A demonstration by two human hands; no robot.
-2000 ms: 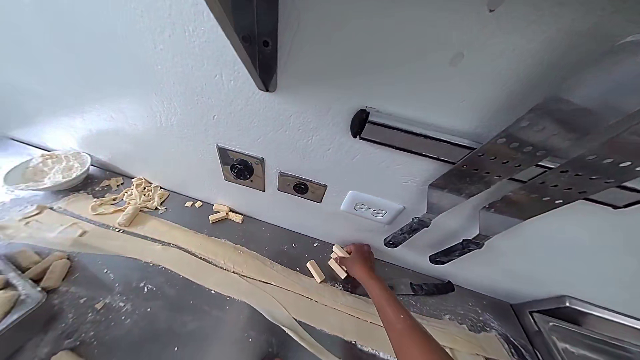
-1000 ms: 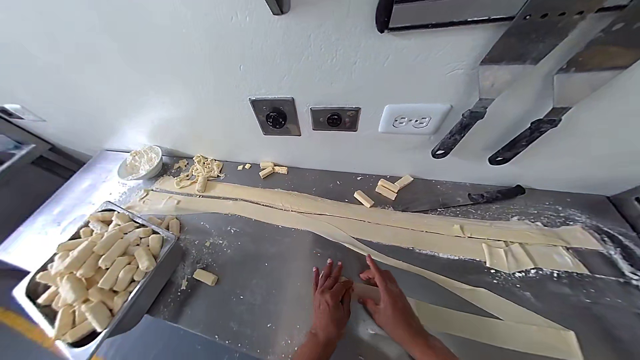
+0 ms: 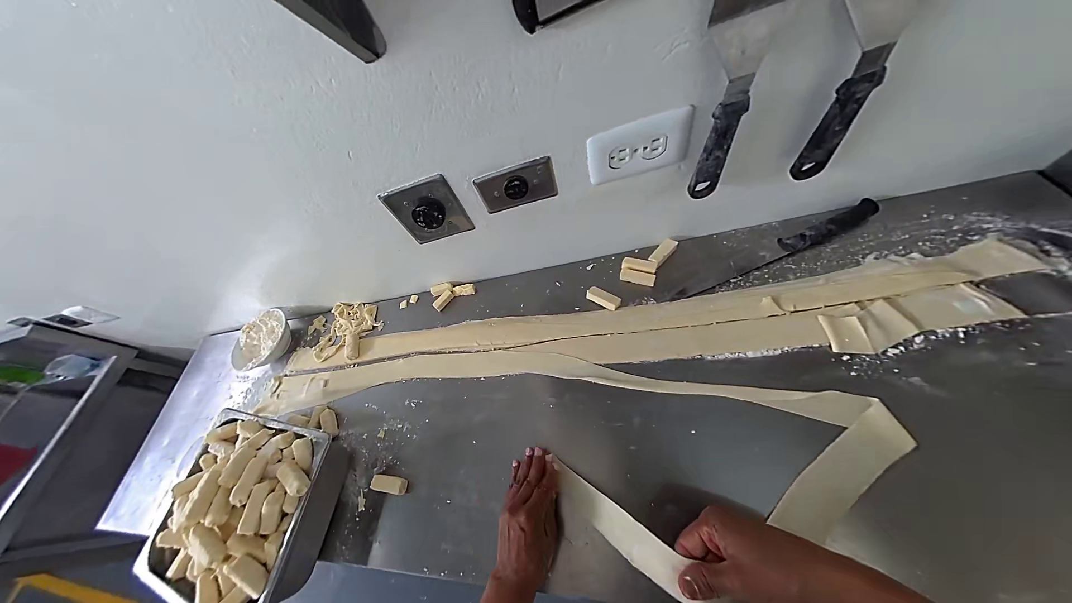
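A long dough strip (image 3: 620,528) runs across the front of the steel table, folds at the right and joins the strips behind. My right hand (image 3: 720,553) pinches this strip near the bottom edge. Beside the strip's near end, my left hand (image 3: 529,511) lies flat, its fingertips touching or close to that end. Wide sheets of dough (image 3: 653,331) stretch along the back of the table. A single dough piece (image 3: 389,484) lies left of my left hand.
At the left, a metal pan (image 3: 322,502) holds several dough-wrapped pieces. Near the wall are a bowl of flour (image 3: 261,339), dough scraps (image 3: 347,327), pale sticks (image 3: 638,272) and a black-handled knife (image 3: 829,226). Spatulas (image 3: 718,142) hang above.
My right hand has left the pale sticks by the wall and now grips the dough strip. Since a second ago my hands have moved apart. The view has shifted.
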